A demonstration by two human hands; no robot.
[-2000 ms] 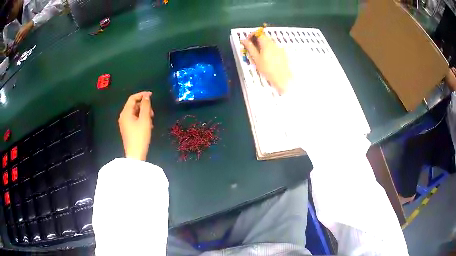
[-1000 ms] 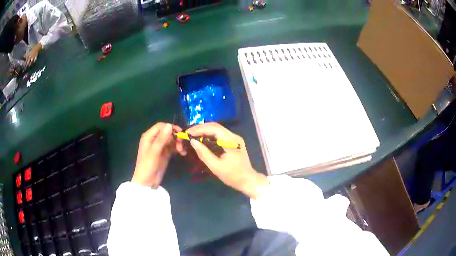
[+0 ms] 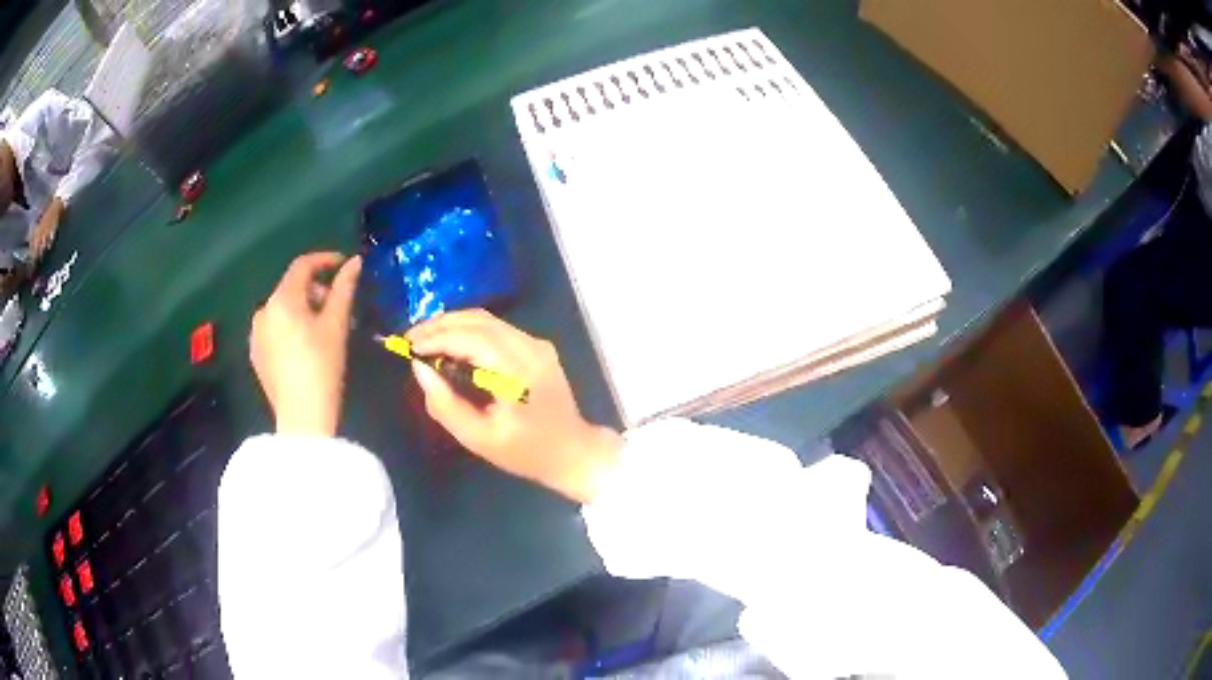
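Note:
My right hand [image 3: 499,399] is shut on a pen-sized yellow-and-black hand tool [image 3: 495,383], its tip pointing left toward my left hand. My left hand [image 3: 303,339] is raised just left of the tool, apart from it, thumb and fingers curled close together; whether a small piece is between them is too blurred to tell. The black square bin [image 3: 459,253] with shiny blue contents lies beyond both hands. The dark-red heap is mostly hidden behind my right hand; only a faint reddish patch shows below it.
The spiral-bound stack [image 3: 744,253] lies at right. A black blister tray [image 3: 153,531] with several red housings in its edge pockets is at lower left. A red housing [image 3: 202,343] lies on the green bench [image 3: 492,545]. A cardboard piece [image 3: 1017,80] stands at upper right; an open carton [image 3: 1023,452] is below. Another person is upper left.
My right hand moved from the spiral-bound stack to the middle and now holds the yellow tool. My left hand, close to the tool tip a second ago, has moved apart to the left. The view has shifted.

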